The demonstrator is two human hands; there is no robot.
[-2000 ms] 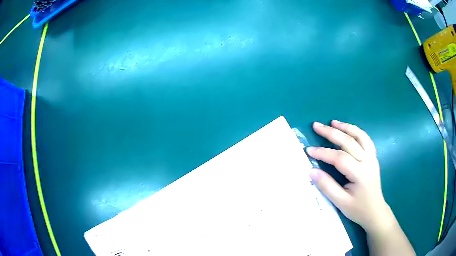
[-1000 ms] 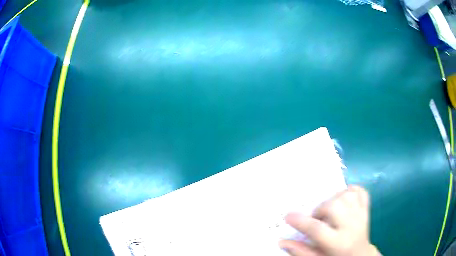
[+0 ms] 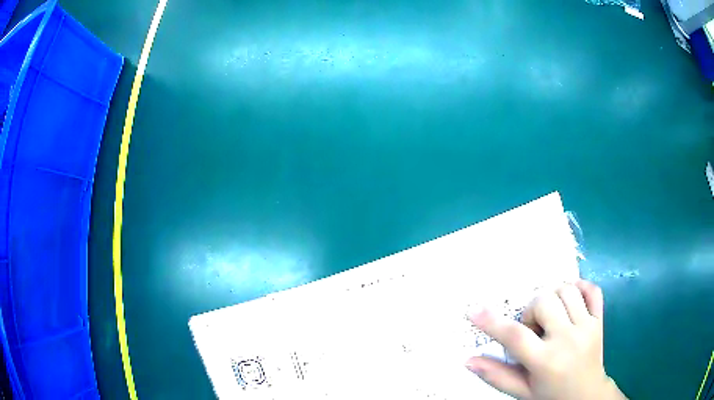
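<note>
A large white printed sheet, the work drawing (image 3: 376, 328), lies tilted on the green bench top at the lower middle, cut off by the bottom edge. A small square connector figure shows near its left corner; the rest is mostly washed out. My right hand (image 3: 552, 340) rests over the sheet's right part, thumb and index finger apart over some fine print, the other fingers curled near its right edge. It grips nothing that I can see. A bit of clear plastic (image 3: 575, 233) sticks out at the sheet's right edge. My left hand is not in view.
A deep blue bin (image 3: 51, 203) stands along the left side, beside a yellow line (image 3: 119, 226) on the green bench top (image 3: 352, 156). Clear film scrap (image 3: 618, 6) lies at the top right. A grey and blue object is cut off at the top right corner.
The view has shifted left, showing more of the blue bin; the yellow heat gun is out of view. My right hand has gone from the sheet's right edge onto its printed face.
</note>
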